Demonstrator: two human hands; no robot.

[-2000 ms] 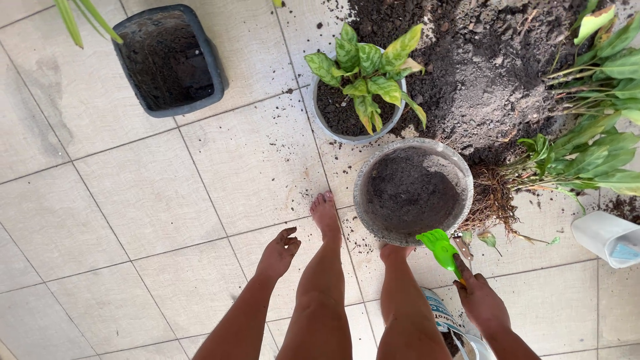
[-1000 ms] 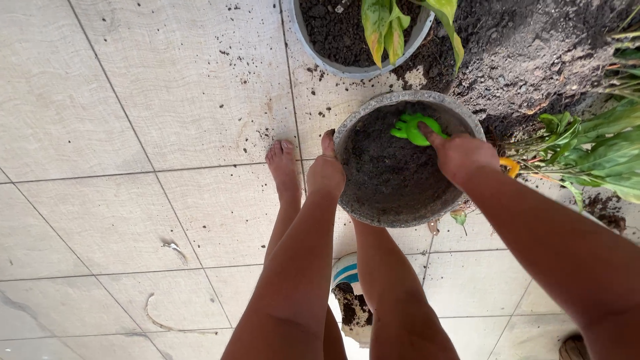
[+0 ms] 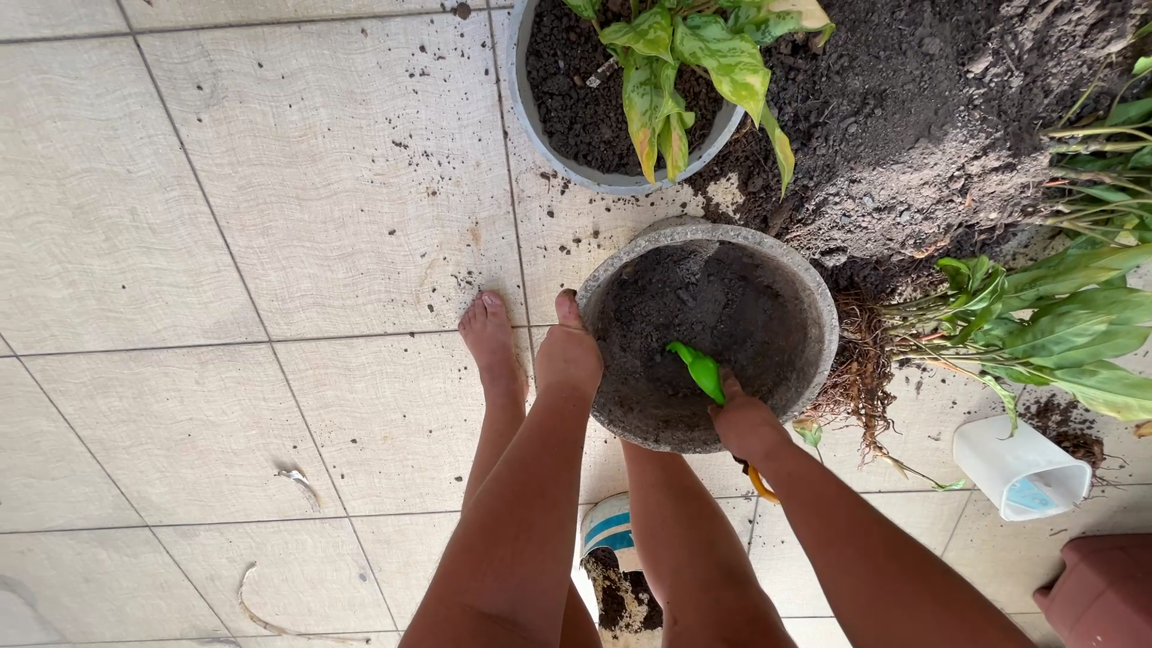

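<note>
A round grey pot (image 3: 821, 310) with dark soil inside stands in front of my legs. My left hand (image 3: 571, 355) grips its left rim, thumb up along the edge. In my right hand (image 3: 749, 421), at the pot's lower right, is a green hand tool (image 3: 700, 371) with an orange-yellow handle end; its green head reaches down to the soil. The shape of the head is partly hidden by its tilt. Above the pot, a variegated leafy plant (image 3: 661, 85) grows in a round light grey planter (image 3: 621, 184).
A soil heap (image 3: 909, 117) spreads at upper right. Uprooted plants (image 3: 1071, 315) with bare roots (image 3: 859, 369) lie right of the pot. A white plastic container (image 3: 990, 468), a reddish-brown pot (image 3: 1107, 585) and a blue-striped bucket (image 3: 612, 531) with soil rest on the tiles.
My left hand has come from beside the pot onto its rim. The green tool has gone from outside the pot to inside it. The view has moved closer.
</note>
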